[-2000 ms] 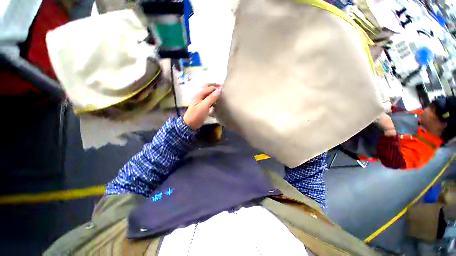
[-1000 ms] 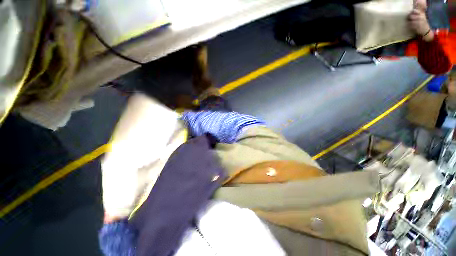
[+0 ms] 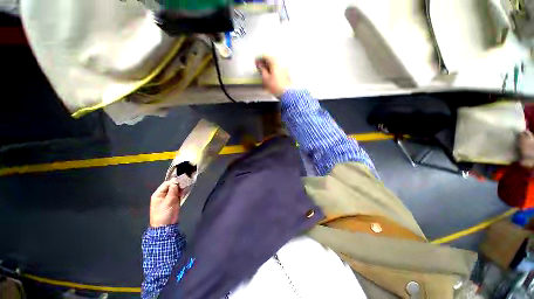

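My left hand (image 3: 165, 201) holds a beige bag piece (image 3: 202, 145) by its near end, low over the floor left of my apron. The piece looks narrow, with a yellow edge and a dark opening near my fingers. My right hand (image 3: 271, 75) is over the white table near its front edge, fingers curled; whether it holds something small cannot be told. The press (image 3: 196, 17), black with a green panel, is cut off by the top edge.
A stack of beige bags with yellow edges (image 3: 99, 49) lies left of the press. A black cable (image 3: 219, 76) hangs at the table edge (image 3: 351, 90). More beige bags (image 3: 468, 35) lie on the table at right. A person's hand holds a bag (image 3: 489, 133) at far right.
The large bag held up two seconds ago is no longer spread out before me. Since one second ago, my right hand has come into view over the table, and the view has shifted back toward the press.
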